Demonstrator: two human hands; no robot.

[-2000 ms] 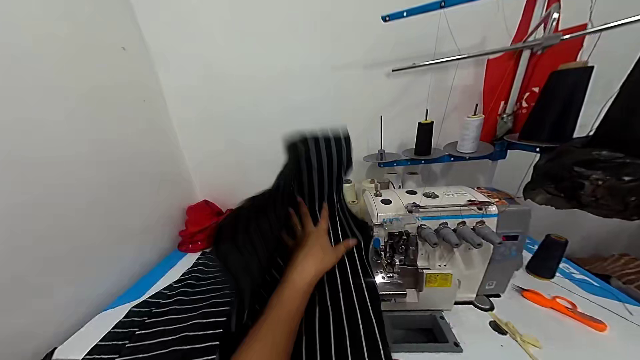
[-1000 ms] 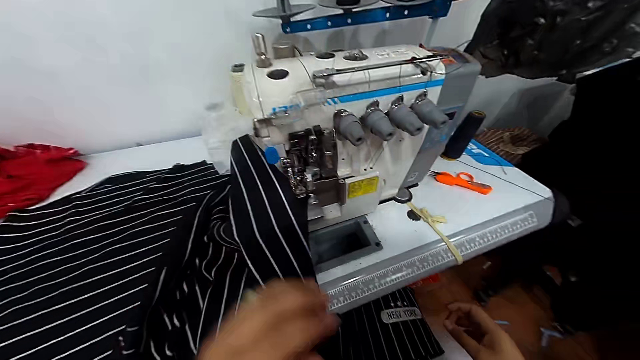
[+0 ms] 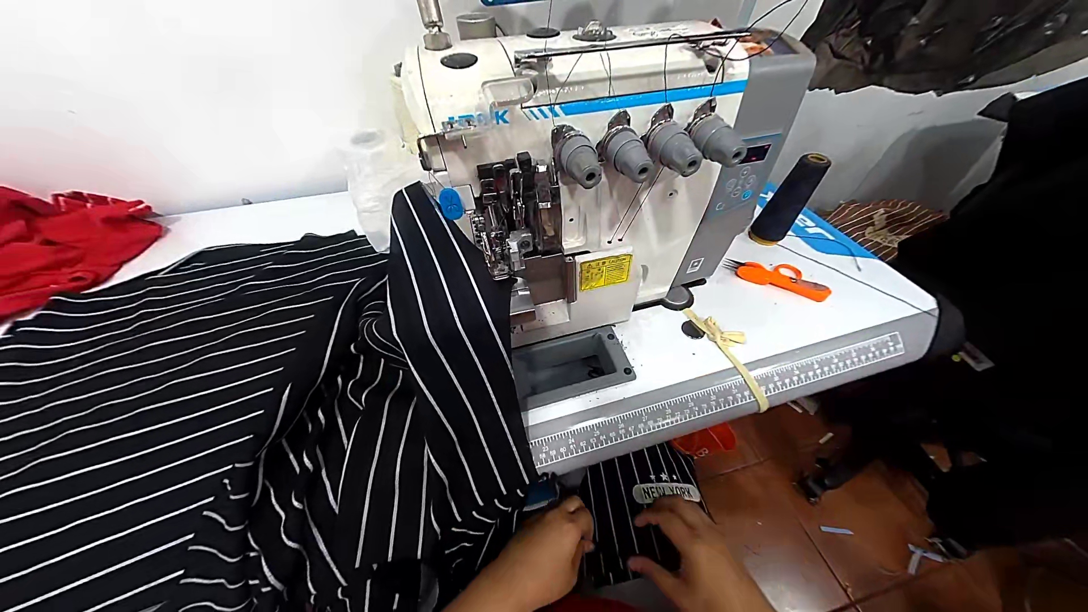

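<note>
Black fabric with white stripes point(image 3: 161, 408) spreads over the left of the table, and a folded part of it point(image 3: 455, 340) rises beside the needle area of a white overlock sewing machine point(image 3: 612, 110). Below the table's front edge, my left hand point(image 3: 544, 548) has its fingers curled at the striped cloth; whether it grips the cloth is unclear. To its right, my right hand point(image 3: 693, 557) has thumb and fingers apart over a striped piece with a lettered patch point(image 3: 667, 493), its fingertips at the patch's lower edge.
Orange thread snips point(image 3: 782, 280) and a dark thread cone point(image 3: 789, 200) stand or lie right of the machine. A yellowish strip point(image 3: 731, 348) hangs over the table edge with its measuring tape point(image 3: 629, 435). Red fabric point(image 3: 68, 242) lies at the far left. Black cloth point(image 3: 1003, 297) hangs at right.
My left hand, raised with the striped fabric two seconds ago, is now low beside the patched piece. My right hand has come in from the right to that piece. The view has shifted down strongly.
</note>
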